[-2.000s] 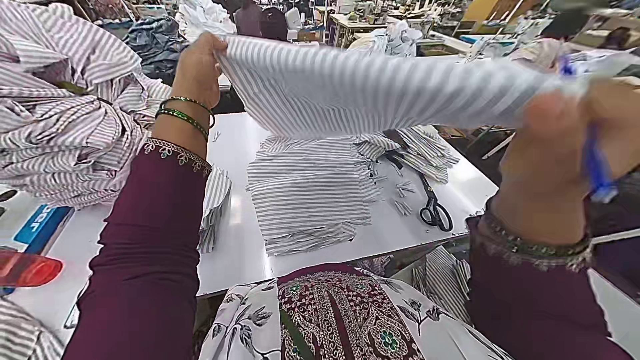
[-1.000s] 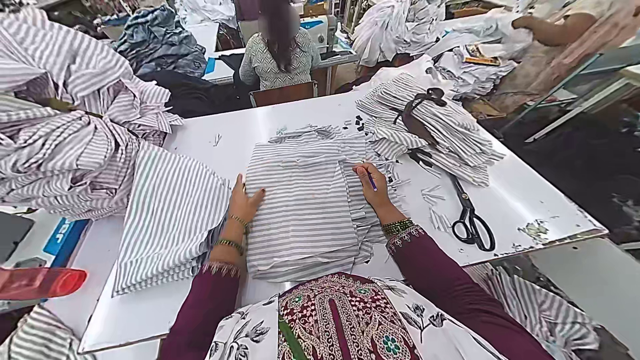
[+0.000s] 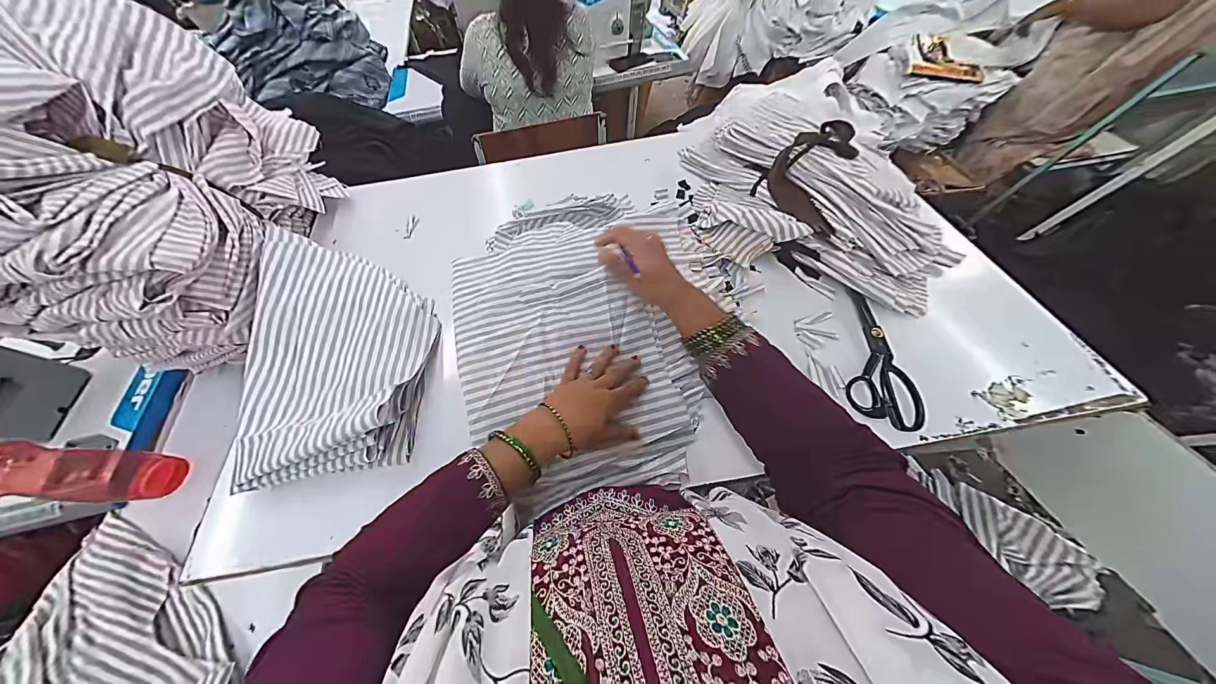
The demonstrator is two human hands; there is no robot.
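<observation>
A stack of grey-and-white striped fabric pieces (image 3: 513, 332) lies in front of me on the white table. My left hand (image 3: 597, 404) rests flat with fingers apart on the near part of its top piece. Over the far right part of the stack is my right hand (image 3: 646, 266), slightly blurred, its fingers closed on a purple pen-like tool (image 3: 629, 260). A folded striped fabric pile (image 3: 328, 361) lies left of the stack. To the right, a bundle of striped pieces (image 3: 855, 209) is tied with a dark strip, and black-handled fabric scissors (image 3: 885, 385) lie near it.
A large heap of striped fabric (image 3: 123, 209) rises at the left, with a red translucent bottle (image 3: 104, 473) below it. Small fabric slips (image 3: 814, 328) lie beside the scissors. Beyond the white table (image 3: 1007, 332), a person (image 3: 527, 66) sits on a chair near a sewing machine.
The striped piece held up between both hands two seconds ago was down on the stack a second later. Since then my left hand has moved nearer my body and my right hand toward the far edge.
</observation>
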